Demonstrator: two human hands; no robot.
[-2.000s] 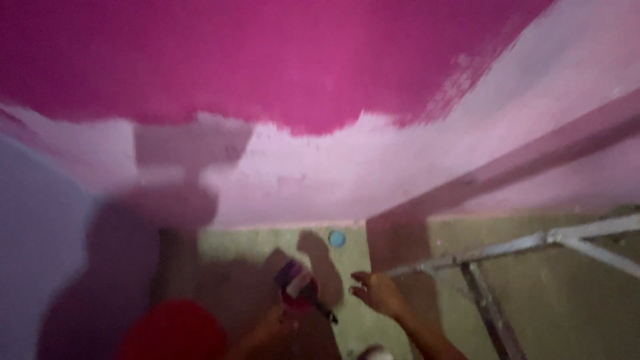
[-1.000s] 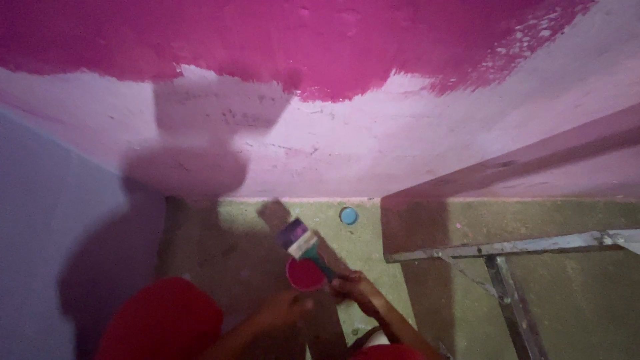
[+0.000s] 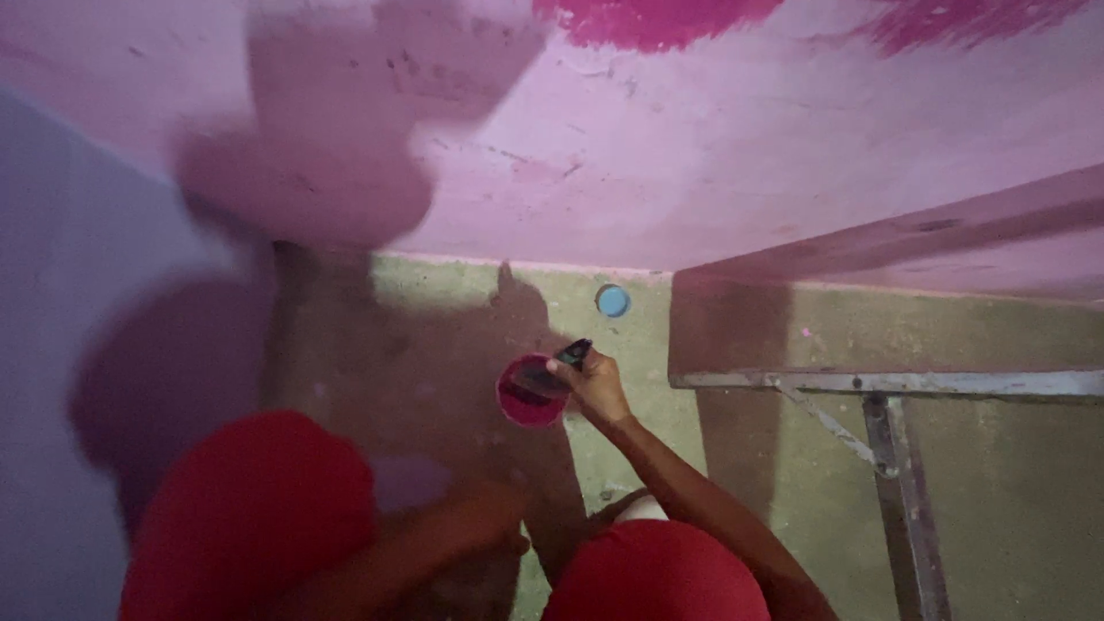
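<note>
My right hand (image 3: 599,384) grips the dark handle of a paintbrush (image 3: 573,352), whose head points down into a round container of magenta paint (image 3: 528,407); the bristles are hard to make out. In the dimness left of my right arm lies my left hand (image 3: 496,513), just below the container. Its fingers are too dark to read, and whether it touches the container cannot be told. Ahead, the light pink wall (image 3: 621,172) bears magenta paint (image 3: 655,21) with a ragged lower edge at the top of the view.
A metal frame (image 3: 966,382) with a leg and brace stands at the right. A small round blue object (image 3: 613,301) lies on the floor (image 3: 638,362) near the wall's foot. At the left is a bluish-purple wall (image 3: 52,259). My knees in red cloth (image 3: 250,509) show below.
The brush, held with its bristles up above the container a second ago, now points down into it. The view has tilted down, so less of the magenta area shows.
</note>
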